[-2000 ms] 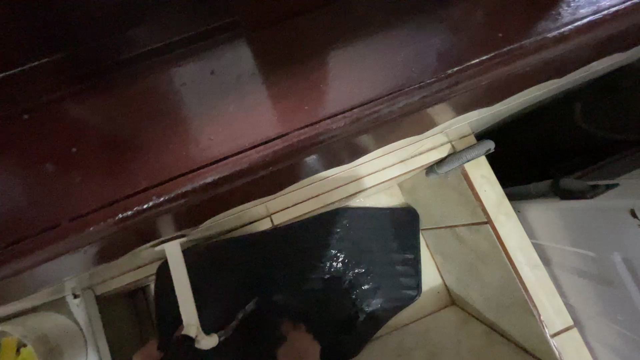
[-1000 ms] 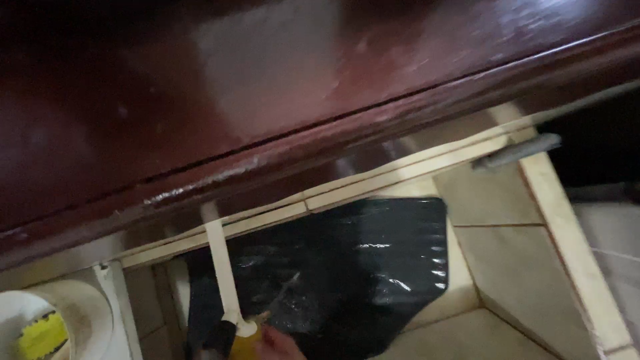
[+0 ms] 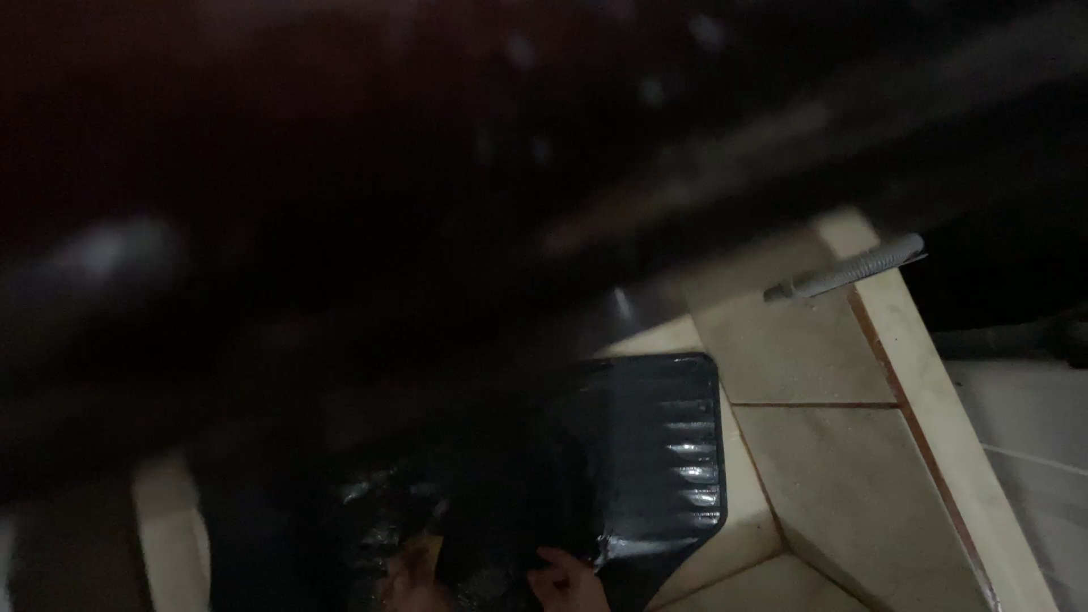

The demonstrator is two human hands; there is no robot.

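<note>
A dark, glossy ridged panel or tray (image 3: pixel 663 450) lies between pale tiles in the lower middle. My left hand (image 3: pixel 412 582) is blurred at the bottom edge, its fingers around a small yellow object (image 3: pixel 429 548) whose kind I cannot tell. To its right, over the lower part of the dark panel, is my right hand (image 3: pixel 568 582), fingers bent; whether it grips anything is too dark to see. Both wrists run out of view at the bottom.
A dark red glossy surface (image 3: pixel 340 127) fills the upper view, very near and blurred. A grey corrugated hose (image 3: pixel 850 268) crosses the tiled ledge (image 3: pixel 935 382) at the right. Beyond it is a pale surface (image 3: pixel 1020 442). A pale upright strip (image 3: pixel 174 535) stands at the lower left.
The dark red surface now covers more of the view, which has moved in closer and become darker. Two hands show apart at the bottom; a second before, one was plain beside a yellow object.
</note>
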